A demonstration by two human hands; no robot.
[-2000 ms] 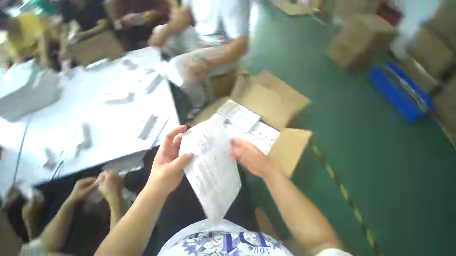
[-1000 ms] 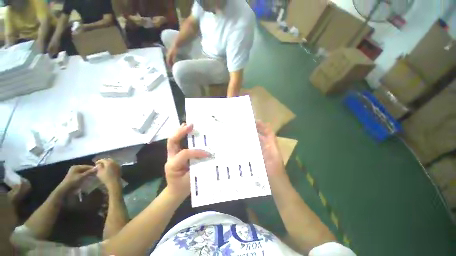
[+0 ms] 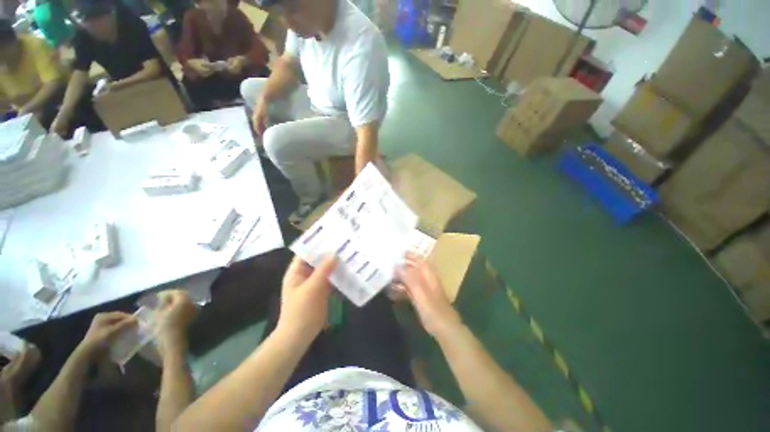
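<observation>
A white printed leaflet (image 3: 359,232) with short dark bars is held above my lap, tilted, with a corner pointing down. My left hand (image 3: 308,291) grips its lower left edge, thumb on top. My right hand (image 3: 416,281) is at its right edge, fingers partly behind it; the exact grip is blurred. Behind the leaflet, the open brown shipping carton (image 3: 457,262) stands on the floor with flaps out. A bit of white content shows beside my right hand; the rest is hidden.
The white table (image 3: 160,245) at left bears small boxes (image 3: 171,182) and a leaflet stack. A seated person in white (image 3: 338,84) is beyond the carton; a neighbour's hands (image 3: 139,325) are at lower left. A blue crate (image 3: 606,182) and brown cartons (image 3: 550,114) stand at right.
The leaflet was upright and facing me a second ago; it is now turned diagonally and looks smaller. Both hands have shifted with it. The view has moved, so the background sits further left.
</observation>
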